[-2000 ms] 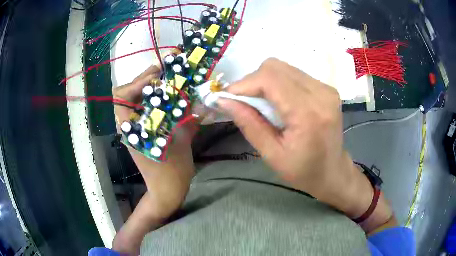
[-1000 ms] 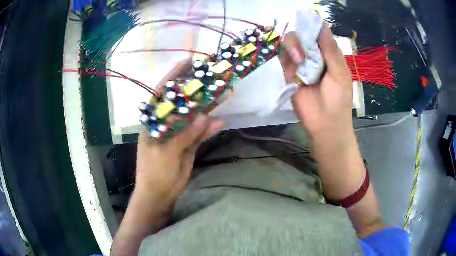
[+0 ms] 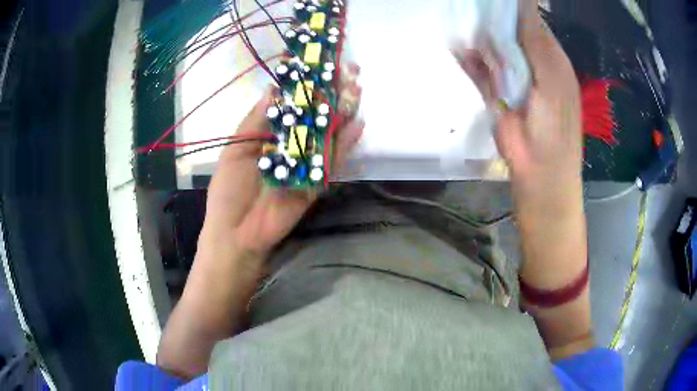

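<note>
A long circuit board strip (image 3: 303, 95) with yellow blocks and white-topped round capacitors stands nearly lengthwise away from me. My left hand (image 3: 260, 183) holds its near part, palm under it and fingertips showing at its right edge. Red and black lead wires (image 3: 206, 139) trail from its left side. My right hand (image 3: 535, 114) is raised at the right, blurred, and grips a white cloth or wrapped tool (image 3: 500, 53); the cloth's top is cut off by the frame edge.
The white work board (image 3: 413, 122) lies under the strip on a dark green bench. A green wire bundle (image 3: 172, 40) is at the back left. A red wire bundle (image 3: 598, 111) is at the right, partly behind my right hand. A blue-handled item (image 3: 656, 169) sits at the right bench edge.
The strip has turned from slanting to nearly lengthwise and its far end has moved left. My right hand, still holding the white cloth, has moved away from the strip to the right.
</note>
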